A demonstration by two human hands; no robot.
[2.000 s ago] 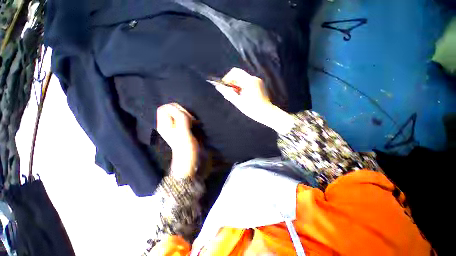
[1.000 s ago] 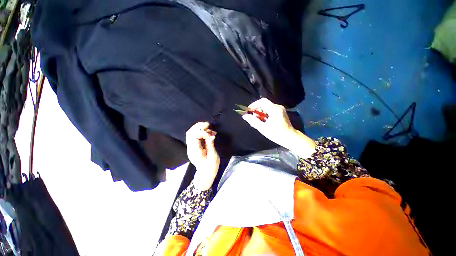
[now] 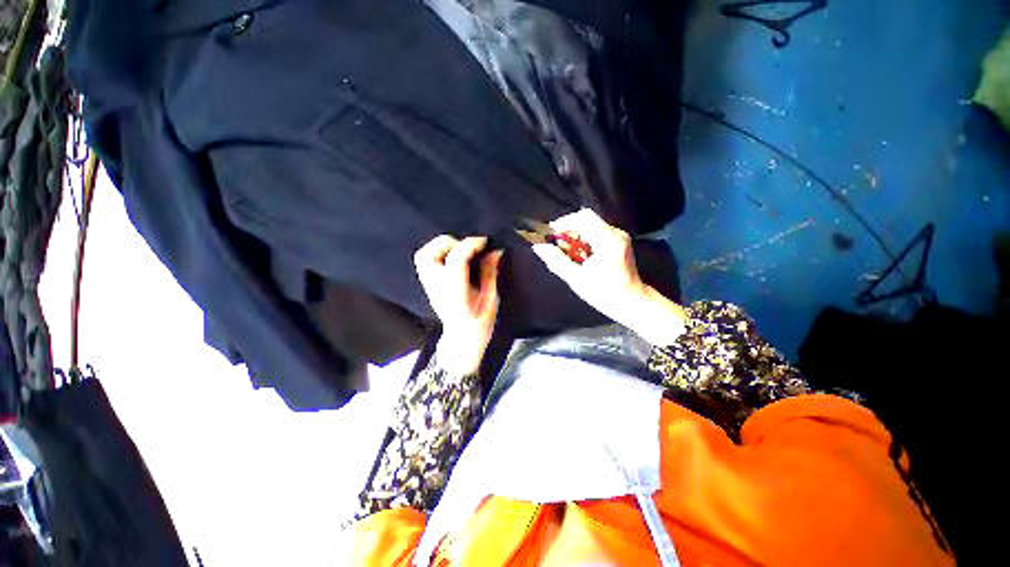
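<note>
A dark navy coat (image 3: 288,100) lies over the white table and down to my lap. Its shiny wrinkled lining (image 3: 543,78) shows along the right. A raised flap-like rectangle (image 3: 382,161) shows on the coat front. My right hand (image 3: 604,260) holds small snips (image 3: 568,245) with a red part, their metal points apart and facing left, just above the coat. My left hand (image 3: 457,286) is at the coat's lower part, left of the snips, with thumb and fingers around a bit of dark cloth. Any thread is too fine to make out.
The white table (image 3: 233,476) shows at the lower left, with dark garments (image 3: 100,476) at its left side. The blue floor (image 3: 764,199) at the right has thread scraps, a long dark cord and black hangers (image 3: 903,266). A black pile (image 3: 886,388) lies at the right.
My right hand has moved down and right from the coat's middle. My left hand has moved right, closer to the snips. The coat front lies flatter, and its flap-like rectangle now shows.
</note>
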